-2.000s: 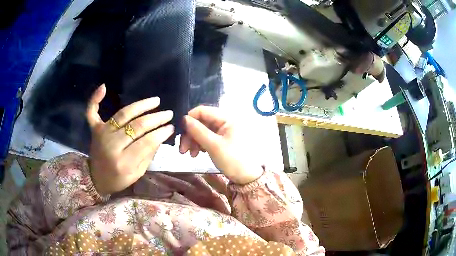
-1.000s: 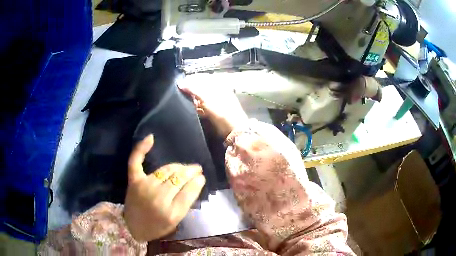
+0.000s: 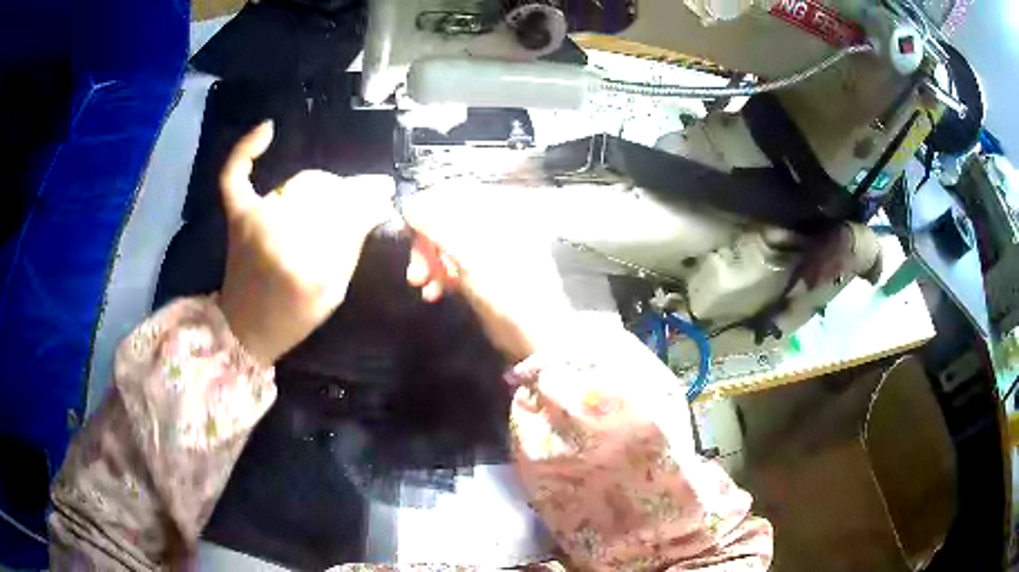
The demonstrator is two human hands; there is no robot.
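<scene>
A black fabric panel (image 3: pixel 419 358) lies below the needle area, its upper edge at the machine's left end. My left hand (image 3: pixel 302 246) lies over the panel's upper left, thumb spread, fingertips near the needle area; glare hides whether it grips. My right hand (image 3: pixel 447 268) is at the panel's upper right edge, its fingers holding that edge. Presser foot and needle (image 3: pixel 405 168) are washed out by light. Black binding tape (image 3: pixel 693 188) runs along the machine arm through a metal tape guide (image 3: pixel 603 154). Darker panels (image 3: pixel 285 480) lie below and left.
The sewing lamp (image 3: pixel 503 84) hangs above the needle area. Blue scissor loops (image 3: pixel 695 352) are right of my right sleeve. Blue sheeting (image 3: pixel 84 223) stands at the left. An open cardboard box (image 3: pixel 827 469) is at lower right. The machine head (image 3: pixel 827 67) is at upper right.
My left hand has moved up from the panel's lower part to beside the needle area. My right hand has stayed near the needle. The panel's upper edge is at the machine instead of near me.
</scene>
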